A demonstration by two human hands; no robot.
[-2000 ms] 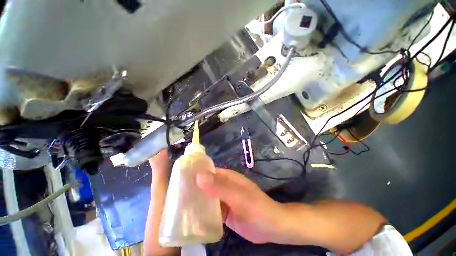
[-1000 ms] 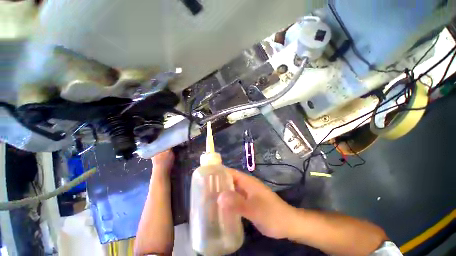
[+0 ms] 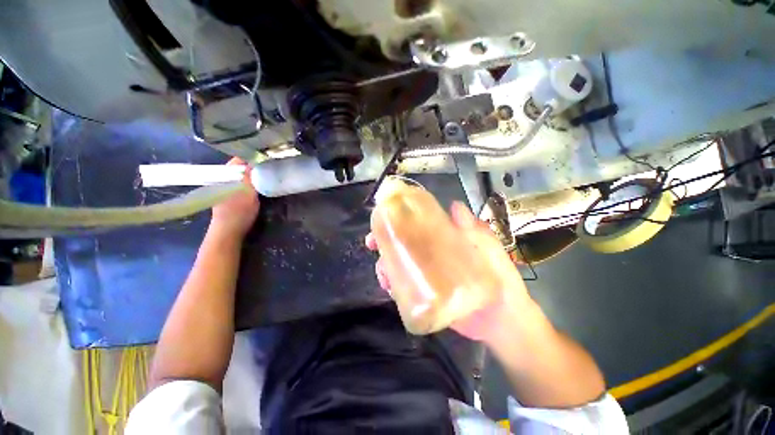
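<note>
The translucent oil bottle (image 3: 425, 255) is in my right hand (image 3: 489, 276), tilted with its top towards the sewing machine; its nozzle is not clearly visible. My left hand (image 3: 236, 197) is at the end of the pale rounded cylinder arm (image 3: 310, 176), its fingers partly hidden. A flat white strip (image 3: 183, 175) sticks out to the left from beside this hand; whether the fingers grip it I cannot tell. The ribbed metal tube (image 3: 476, 151) runs along the machine above the bottle.
The machine head (image 3: 663, 51) spans the top. A dark tension part (image 3: 330, 127) hangs centrally. A blurred pale hose (image 3: 110, 219) crosses at left. The tape roll (image 3: 626, 240) and black cables hang at right. The black-covered table (image 3: 297, 255) lies below the arm. Yellow cords hang at lower left.
The view has shifted and turned. The oil bottle has gone from upright to tilted, with its base towards me. The white strip now shows beside my left hand. The pink-edged snips are out of sight.
</note>
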